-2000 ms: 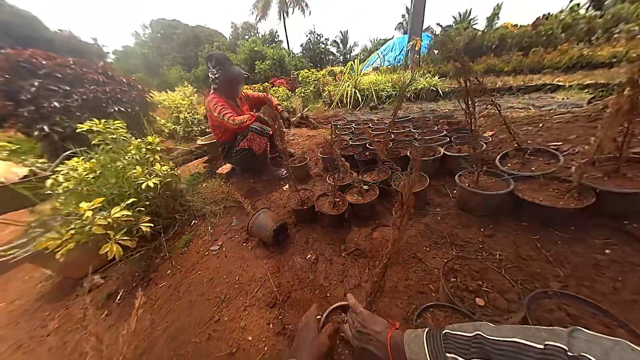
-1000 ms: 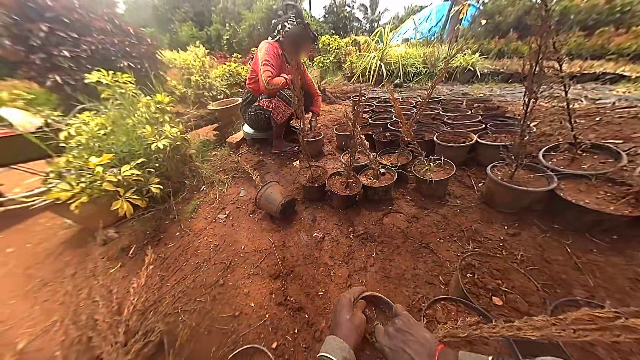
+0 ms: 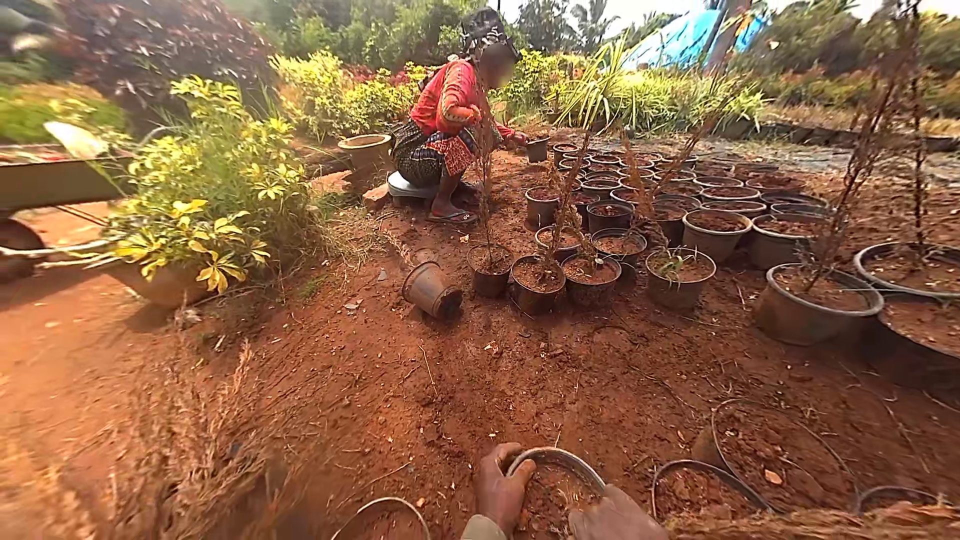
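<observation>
At the bottom centre a round plant pot [image 3: 556, 454] filled with red soil stands between my hands. My left hand [image 3: 501, 486] grips its left rim, thumb over the edge and fingers outside. My right hand [image 3: 616, 516] lies at the pot's right side, over the soil's edge; its fingers are partly hidden, so its hold is unclear. Just left of them is the rim of another soil-filled pot [image 3: 384, 501]. To the right, more pot rims [image 3: 709, 465] show around red soil. A dry brown plant [image 3: 832, 520] lies along the bottom right edge.
A person in a red top [image 3: 450, 105] squats on a low seat ahead, one hand at a small pot [image 3: 537, 148]. A tipped pot [image 3: 431, 289] lies on the soil. Rows of pots [image 3: 716, 229] stand at right. A leafy potted bush [image 3: 217, 187] and a wheelbarrow [image 3: 60, 184] are at left.
The other person's arm now reaches out to a small pot on the right. A dry plant stands upright in a pot near the tipped one. My hands remain at a pot.
</observation>
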